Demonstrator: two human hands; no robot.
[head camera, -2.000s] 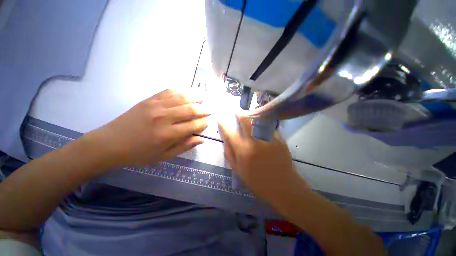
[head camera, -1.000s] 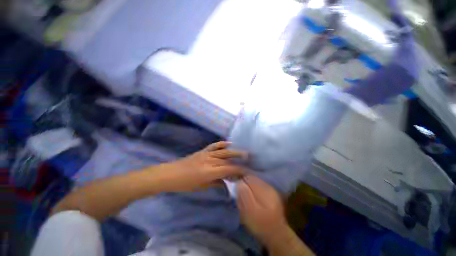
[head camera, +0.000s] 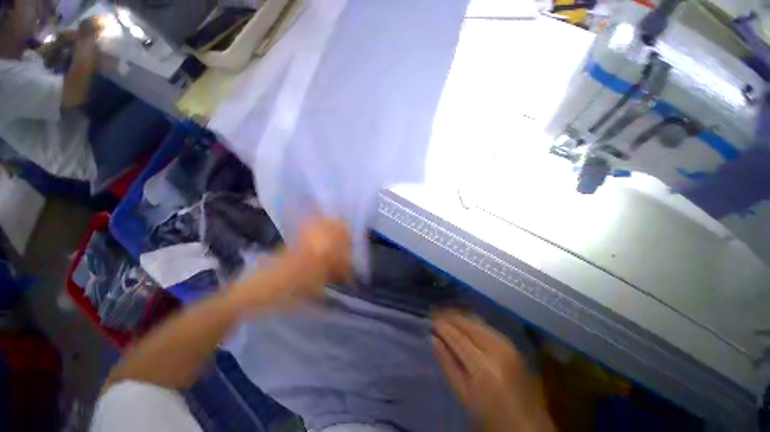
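A light blue-grey garment panel (head camera: 371, 93) hangs over the table's front left edge and narrows towards my left hand. My left hand (head camera: 321, 253) is blurred and closed on the panel's lower part; its fingertips are not clear. More blue-grey cloth (head camera: 338, 363) lies loosely at my lap, below the table edge. My right hand (head camera: 485, 363) is at the right side of this lap cloth, fingers close together; whether it grips the cloth cannot be told. The sewing machine head (head camera: 667, 101), white with blue stripes, stands at right, with no hand at its needle area.
The table's ruler-marked edge (head camera: 507, 274) runs diagonally between the machine and my lap. A blue basket (head camera: 135, 202) and a red basket (head camera: 80, 291) hold cloth at left. A pale tray (head camera: 245, 42) is at the back. Another person's arm (head camera: 80, 67) shows at upper left.
The view has swung left. The cloth stretched from the machine to my hands is gone from there. My hands have parted, left to the panel on the table's left, right to the lap cloth.
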